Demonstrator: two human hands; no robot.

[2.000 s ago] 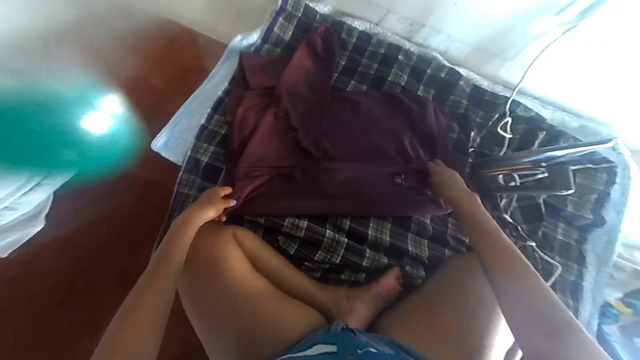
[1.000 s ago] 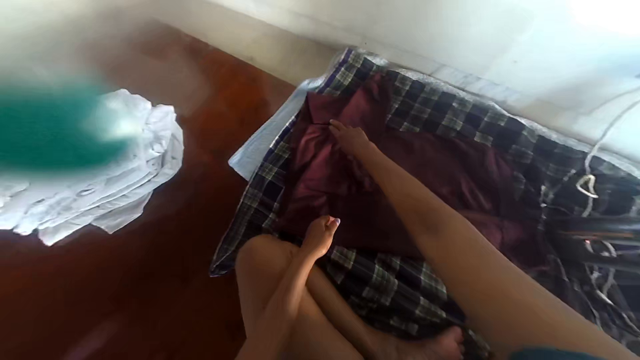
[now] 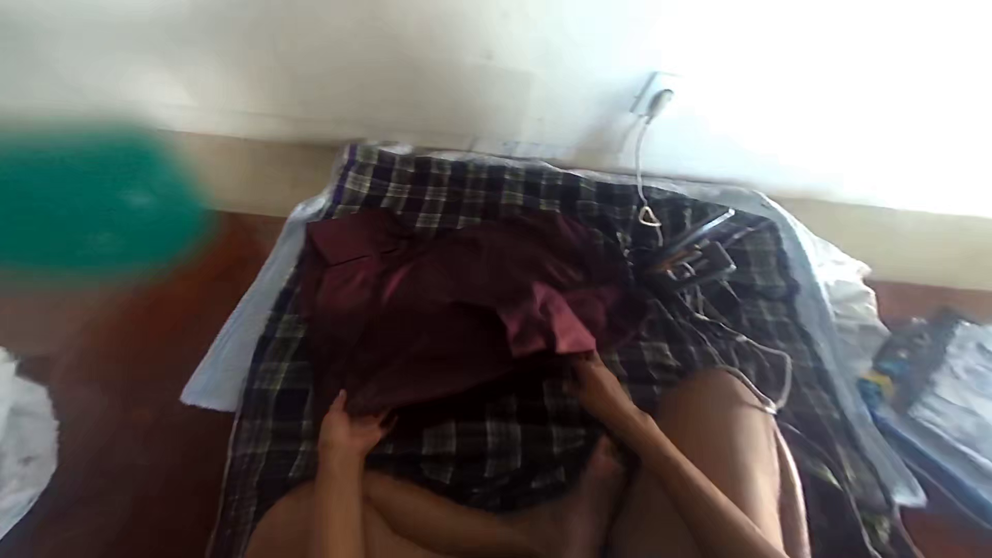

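Note:
A maroon satin-like garment point(image 3: 434, 302) lies spread over a dark plaid cloth point(image 3: 496, 453), its surface rumpled at the right. At the garment's near left edge is my left hand point(image 3: 353, 430), with the thumb raised and the fingers at the fabric; whether it grips is unclear. My right hand point(image 3: 601, 387) holds the near right part of the garment, where a lighter fold of fabric stands up. The fingertips of this hand are partly hidden by the cloth. My bare legs are crossed at the near edge.
A metallic appliance, perhaps a hair straightener point(image 3: 697, 240), lies at the right with a tangle of cords. A white plug sits in a wall socket point(image 3: 656, 94). White cloth point(image 3: 23, 442) lies on the floor at left. A blurred green object point(image 3: 93, 201) blocks the upper left.
My right hand has moved from the garment's upper left part to its near right edge. The garment's right side, flat two seconds ago, is now lifted and folded. The view has swung.

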